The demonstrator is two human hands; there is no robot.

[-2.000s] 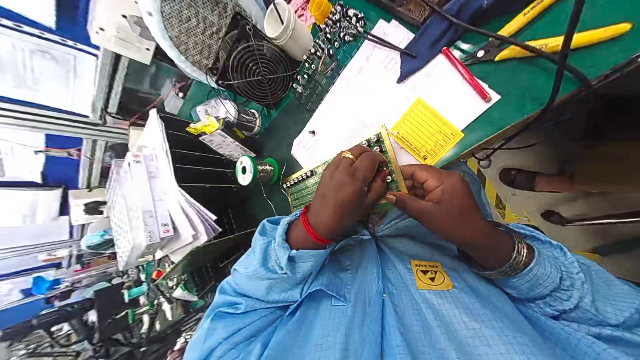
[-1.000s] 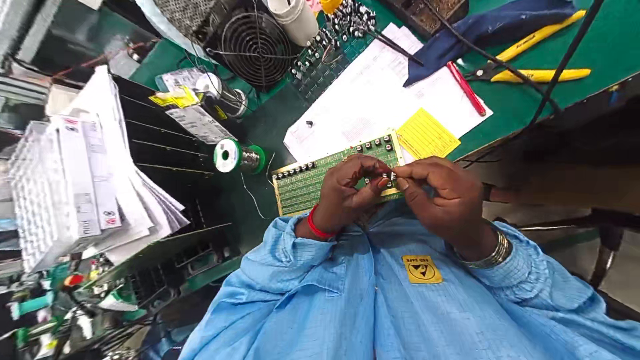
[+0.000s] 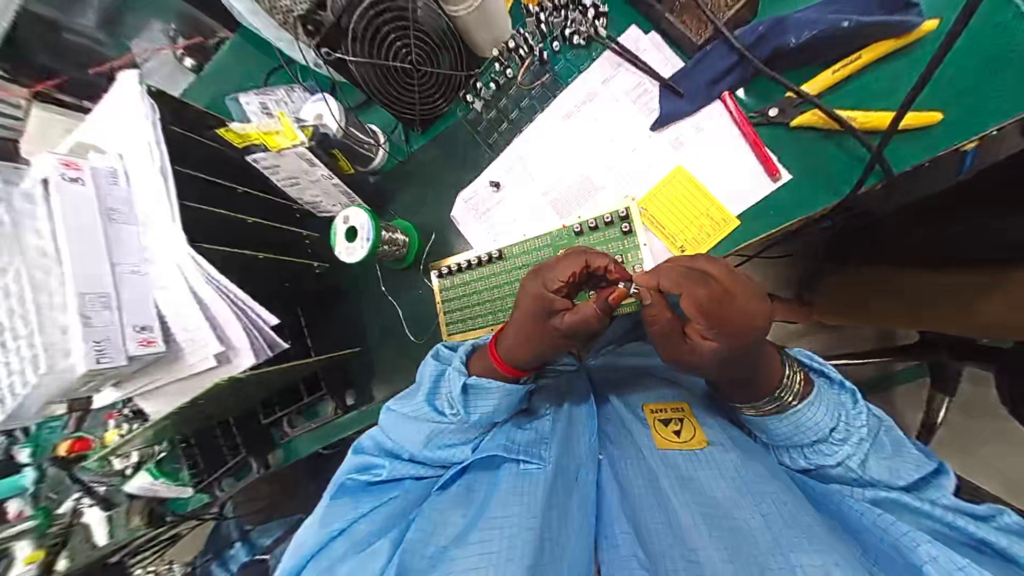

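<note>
A green printed circuit board [image 3: 512,280] with pale edges lies on the green bench mat, round black components in rows along its upper side. Over its right part, my left hand [image 3: 568,304], with a red band at the wrist, pinches a small metal-leaded component [image 3: 630,288] between thumb and finger. My right hand [image 3: 704,312], bangles at its wrist, meets the left fingertips and grips the same small part. The part is mostly covered by fingers, so its exact kind cannot be told. One loose small black component [image 3: 495,186] rests on the printed paper sheets [image 3: 560,152] behind the board.
A solder wire spool [image 3: 374,238] stands left of the board, near a stack of papers [image 3: 152,240]. Behind are a black fan [image 3: 408,60], a component-filled board [image 3: 512,88] and a white cup [image 3: 478,24]. Yellow-handled cutters [image 3: 864,120], a red pen [image 3: 752,136] and a yellow card [image 3: 688,210] lie right.
My hands were lower over the board's right part two seconds ago; now they are raised with fingertips together at a small part. The view has shifted.
</note>
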